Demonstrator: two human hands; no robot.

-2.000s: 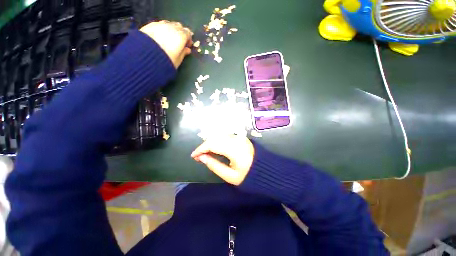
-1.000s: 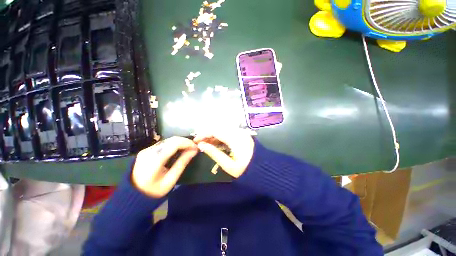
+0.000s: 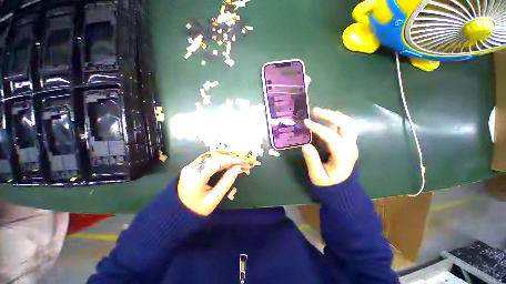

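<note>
A smartphone (image 3: 286, 105) with a light rim and a lit purplish screen lies on the green bench. My right hand (image 3: 332, 147) is at its lower right edge, fingers apart, one fingertip at the screen; it holds nothing. My left hand (image 3: 211, 180) is left of it, thumb and fingers pinched together at the near edge of a pile of small cream-white pieces (image 3: 236, 125). Something small and pale shows at its fingertips; whether it is gripped is unclear. Glare whitens much of the pile.
A glossy black blister tray (image 3: 130, 100) with frames in its pockets fills the left. A second scatter (image 3: 224, 28) of small bits lies farther up. A yellow and blue fan (image 3: 391, 25) stands upper right, its white cord (image 3: 409, 122) running down the bench. A cardboard box (image 3: 408, 222) is below the edge.
My right hand has left my left hand and moved right to the smartphone, its fingers now spread. My left hand has shifted right, toward the near edge of the pile.
</note>
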